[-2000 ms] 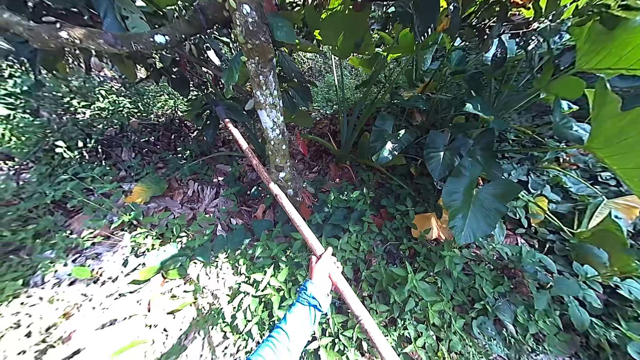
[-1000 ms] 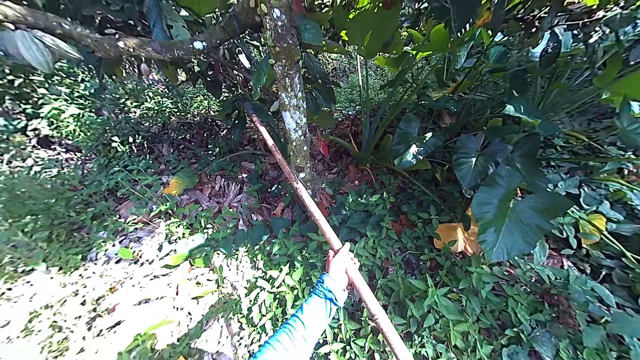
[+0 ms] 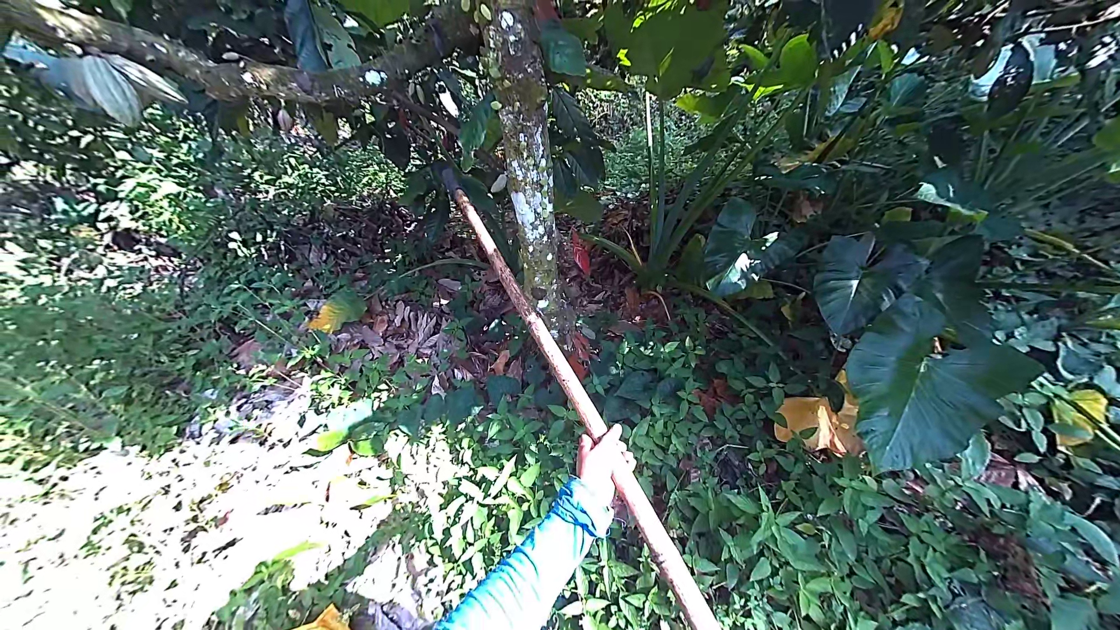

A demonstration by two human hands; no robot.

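My left hand point(image 3: 604, 462), in a bright blue sleeve, grips a long wooden pole point(image 3: 560, 363) a little below the picture's centre. The pole slants from the bottom edge up and away to the left. Its far end carries a dark piece point(image 3: 450, 178), too shaded to tell its shape, among leaves just left of a lichen-spotted tree trunk point(image 3: 529, 184). My right hand is out of view. Pale ribbed cacao pods point(image 3: 112, 87) hang from the branch at the upper left.
A mossy branch point(image 3: 262, 83) crosses the upper left and meets the trunk. Large dark leaves point(image 3: 932, 385) and a yellowed leaf point(image 3: 818, 423) are on the right. Low green plants point(image 3: 744, 507) cover the ground, with sunlit soil and litter point(image 3: 201, 516) at the lower left.
The view has shifted left and up since the earliest frame, bringing the pods into sight. The left hand keeps its hold on the pole, whose far end stays beside the trunk.
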